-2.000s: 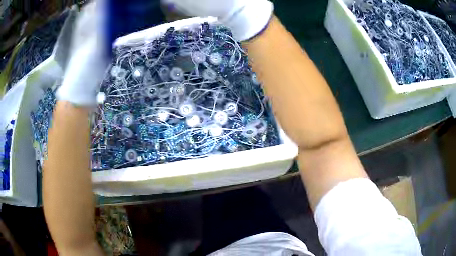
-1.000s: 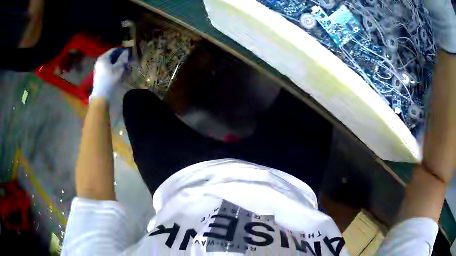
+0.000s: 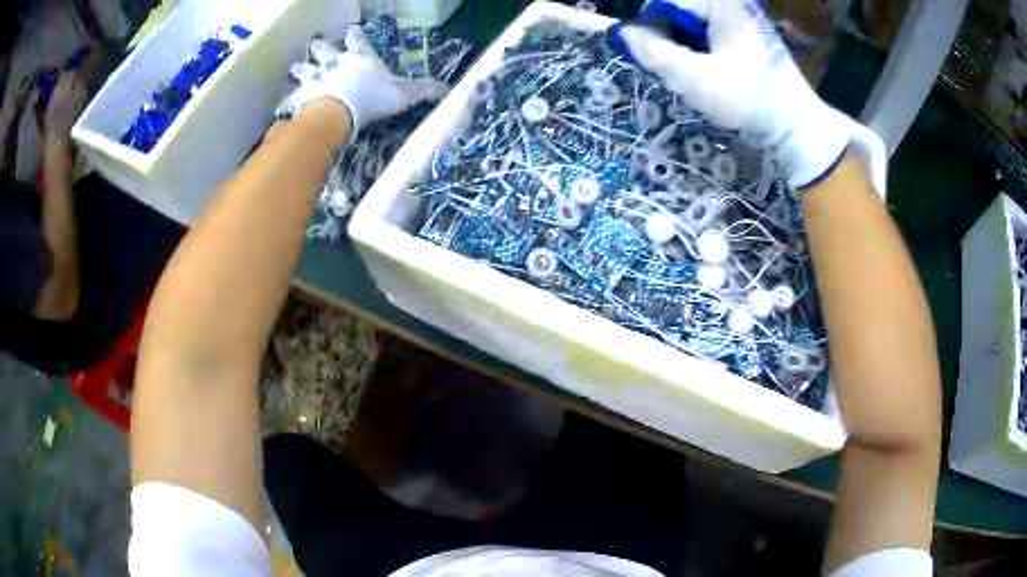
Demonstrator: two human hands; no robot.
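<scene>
Wired circuit boards with white leads and round discs fill the large white foam bin in front of me. My left hand, in a white glove, is over the stacked board panels left of the bin, palm down with fingers spread. No board shows held in it. My right hand is above the bin's back right part, with its blue-coated fingers curled. Whether it holds anything cannot be seen.
A narrow white bin with blue parts stands at far left. A side foam bin is at the right edge. Below the bench are a box of scrap and a red plastic item. Another person's arm shows at left.
My left hand has come up from beside the scrap below the bench to the stacked panels. The view has swung back to the bench. My right hand remains over the main bin.
</scene>
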